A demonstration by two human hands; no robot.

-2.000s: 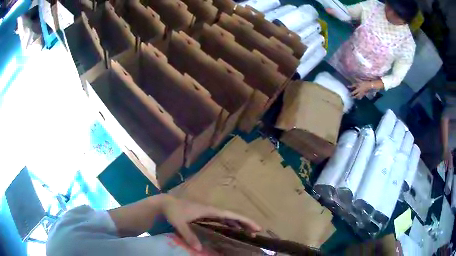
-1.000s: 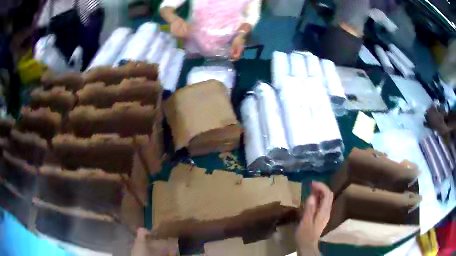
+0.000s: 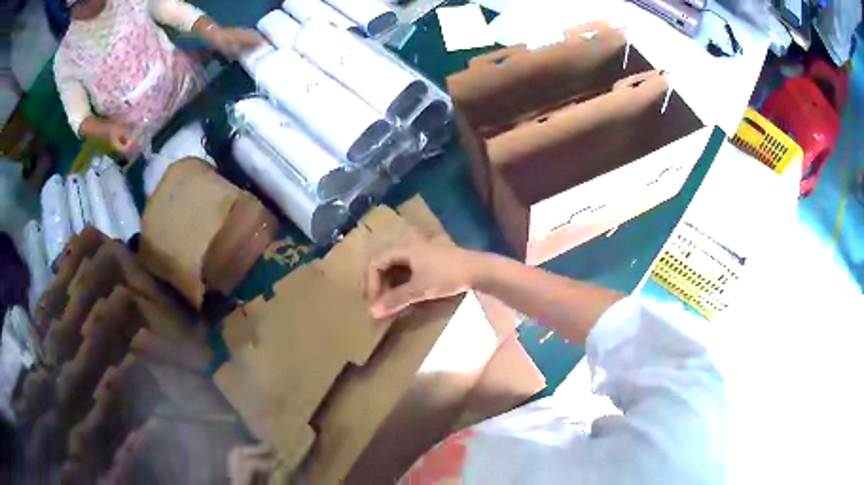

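A flat carton blank [image 3: 294, 332] with notched edges lies on the table in front of me. Nearer to me a partly folded carton [image 3: 388, 388] lies over it, with a bright glare patch on its panel. My right hand [image 3: 417, 277] comes in from the right, at the carton's far edge, its thumb and fingers curled around a small gap. I cannot tell whether it grips the edge. My left hand [image 3: 254, 466] seems to be the blurred pale shape at the bottom edge, by the carton's near end; its hold cannot be made out.
Two open boxes [image 3: 606, 161] stand at the right. Rows of open boxes [image 3: 104, 350] are at the left, blurred. A squat brown bundle [image 3: 189, 223] and white wrapped rolls [image 3: 322, 104] lie beyond. A person [image 3: 128, 62] stands across the table. A yellow basket [image 3: 765, 140] is at right.
The view has swung right, bringing the two open boxes nearer the centre. My right hand has gone from raised and open to curled at the carton's far edge.
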